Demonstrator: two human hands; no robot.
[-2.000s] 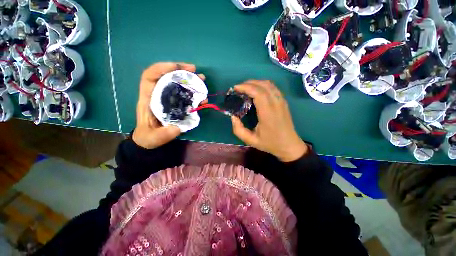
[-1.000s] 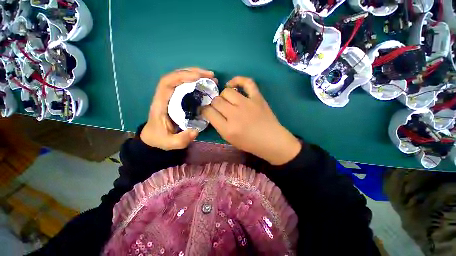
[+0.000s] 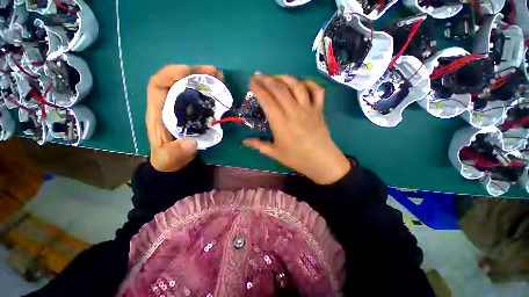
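My left hand (image 3: 162,125) holds a white rounded camera housing (image 3: 223,93), its open side facing up, with a black module (image 3: 193,111) inside. Red wires (image 3: 229,120) run from the housing to a dark circuit board (image 3: 252,112) on its right. My right hand (image 3: 293,125) is over the right part of the board, palm down, with the thumb apart from the fingers. The fingers are slightly blurred and hide part of the board, so I cannot tell whether they grip it.
Half-built camera units (image 3: 72,78) with red wires stand at the left, beyond a white line (image 3: 126,75) on the green bench (image 3: 191,35). Another group of open white units (image 3: 394,93) is at the right. A blue object (image 3: 432,209) shows below the bench edge.
The right hand has drawn back from inside the housing to the right, and its fingers have spread. The housing has moved a little left, and the wired board now shows between the hands.
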